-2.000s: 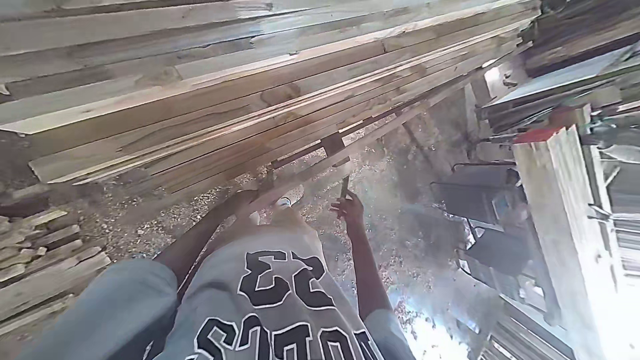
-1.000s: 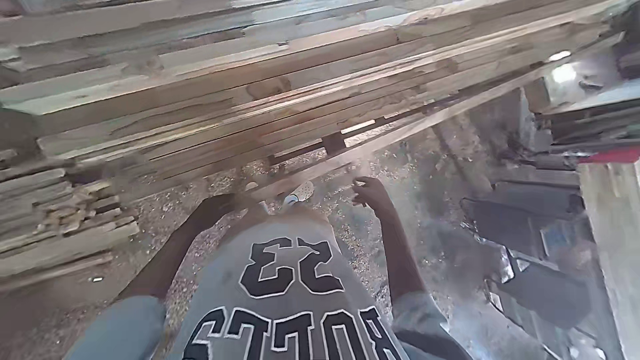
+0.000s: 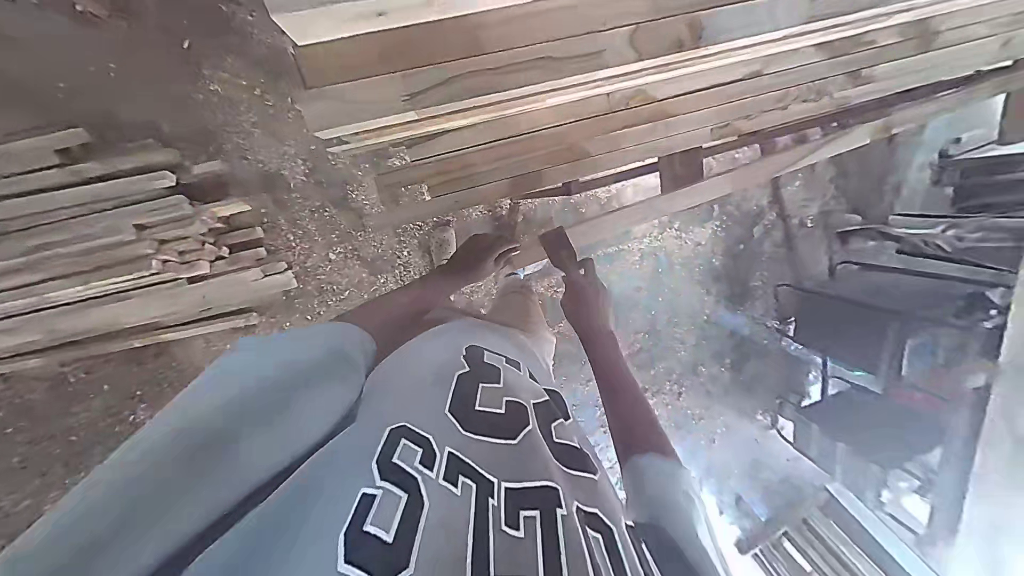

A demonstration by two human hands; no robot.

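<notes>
A long, narrow wooden board (image 3: 664,210) runs from between my hands up to the right, along the lower side of the lumber stack. My left hand (image 3: 482,254) is at the near end of this board, its fingers curled; whether they grip it is hard to tell. In my right hand (image 3: 586,298) is a short, dark, flat-ended tool or block (image 3: 558,250), held close to the board's end. Its exact kind is unclear. A dark wooden crosspiece (image 3: 681,171) shows between the stack and the board.
Long planks lie in a large stack (image 3: 512,88) ahead. Shorter wood pieces (image 3: 96,248) are piled at the left. Dark chairs or metal-framed seats (image 3: 848,320) stand at the right, with more timber (image 3: 824,544) at the lower right. Wood chips cover the ground (image 3: 320,240).
The view has shifted, showing the stack's left end. My right hand, beside the board and apart from it a second ago, is now near the board's end with the dark piece plainly visible.
</notes>
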